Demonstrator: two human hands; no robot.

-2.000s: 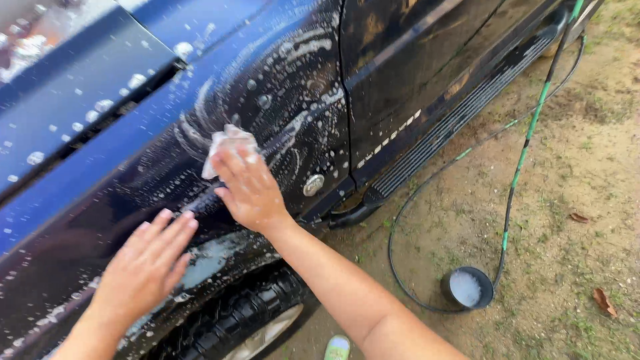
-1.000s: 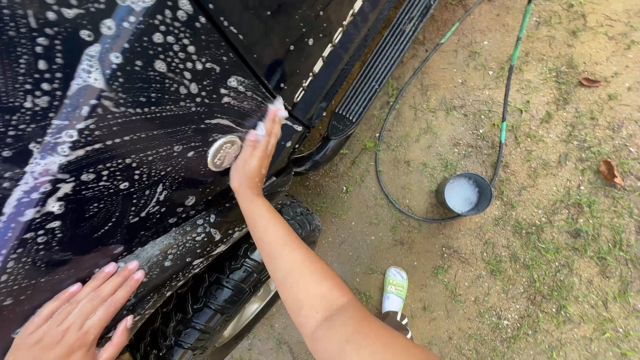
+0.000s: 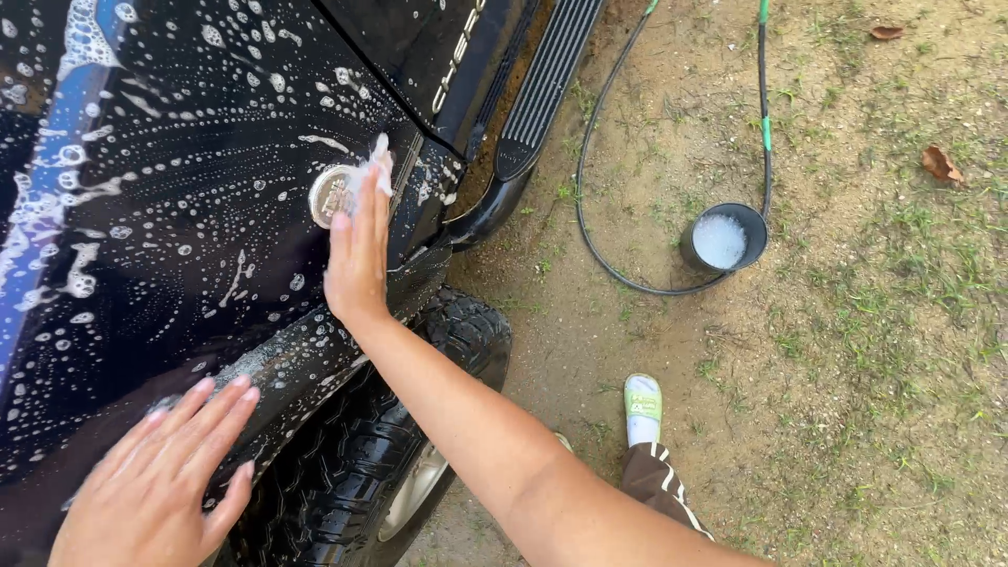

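Note:
My right hand (image 3: pixel 361 252) presses a soapy white cloth (image 3: pixel 381 164) flat against the dark fender (image 3: pixel 189 228) of a vehicle, partly over a round metal badge (image 3: pixel 331 195). The palm hides much of the cloth. At the lower left, my left hand (image 3: pixel 157 476) rests on or just over the bodywork near the wheel arch, fingers spread, with nothing seen in it. Suds and foam dots cover the dark paint, thickest along the blue-looking strip at the left.
Below the arch is a black tire (image 3: pixel 354 465). A ribbed running board (image 3: pixel 547 87) runs along the vehicle's side. On the sandy ground stand a black bucket of suds (image 3: pixel 725 236) and a dark hose (image 3: pixel 581 173) looped beside it. My foot in a green slide sandal (image 3: pixel 643 398) is below.
My right hand has moved with the cloth from higher on the fender to the round badge near the door seam. The view has shifted closer to the wheel.

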